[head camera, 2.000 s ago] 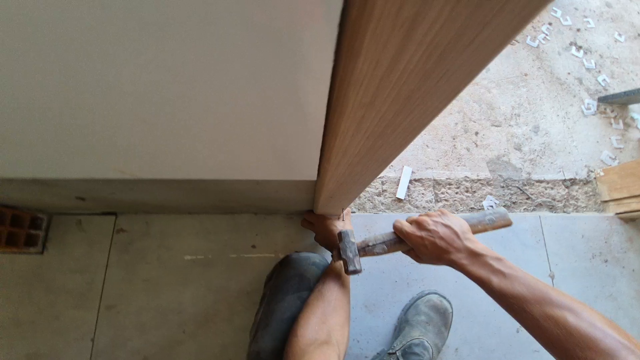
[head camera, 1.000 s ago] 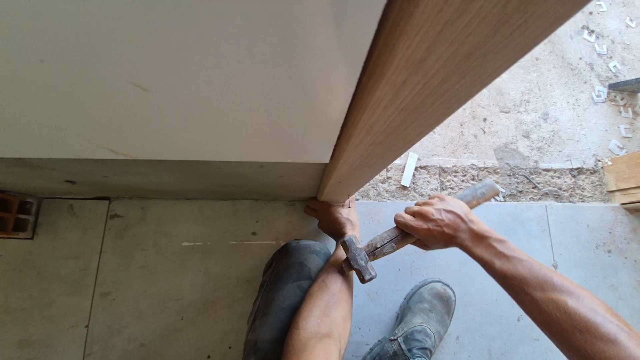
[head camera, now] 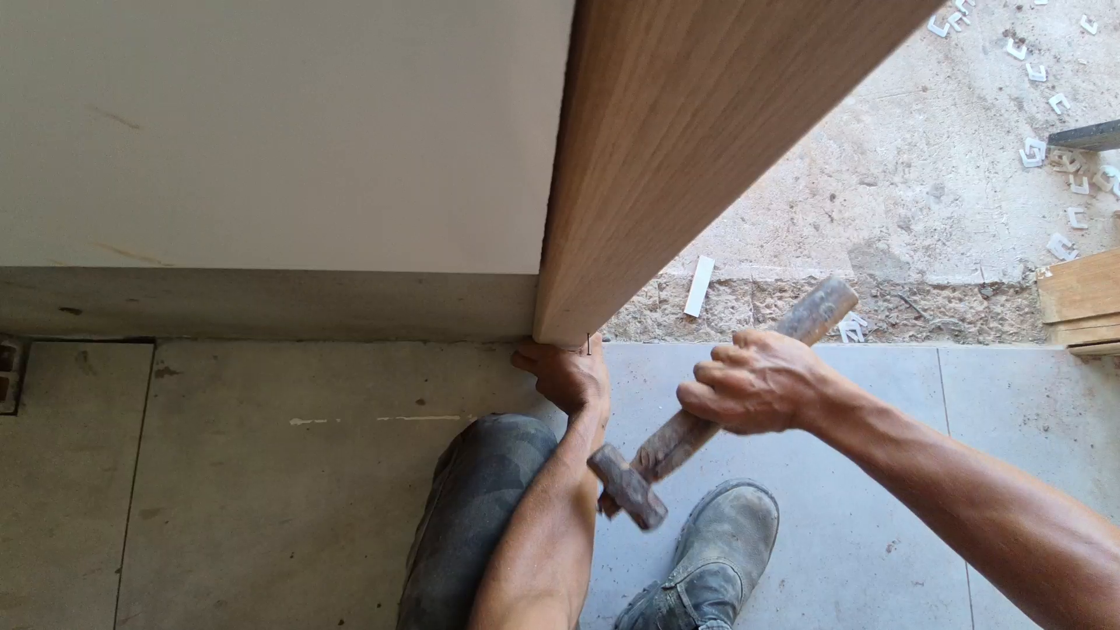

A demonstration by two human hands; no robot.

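My right hand (head camera: 752,381) is closed around the wooden handle of a hammer (head camera: 627,486), whose dark metal head points down and left, over my left forearm's edge. At the foot of a wood-grain door jamb (head camera: 665,157), my left hand (head camera: 567,374) touches the jamb's lower end. A thin nail (head camera: 589,343) stands out there beside my fingers. Some of those fingers are hidden under the jamb, so whether they pinch the nail cannot be told.
A white wall (head camera: 280,131) rises left of the jamb. Grey floor tiles (head camera: 289,490) meet rough concrete (head camera: 875,192) with scattered white plastic clips (head camera: 1032,152) and a white strip (head camera: 699,286). Wooden boards (head camera: 1085,289) lie at right, a hollow brick (head camera: 9,374) at far left. My boot (head camera: 731,534) stands below.
The hammer has tilted: its handle end now points more steeply up and right, and its head has swung down, away from the jamb. My left hand stays at the jamb's foot.
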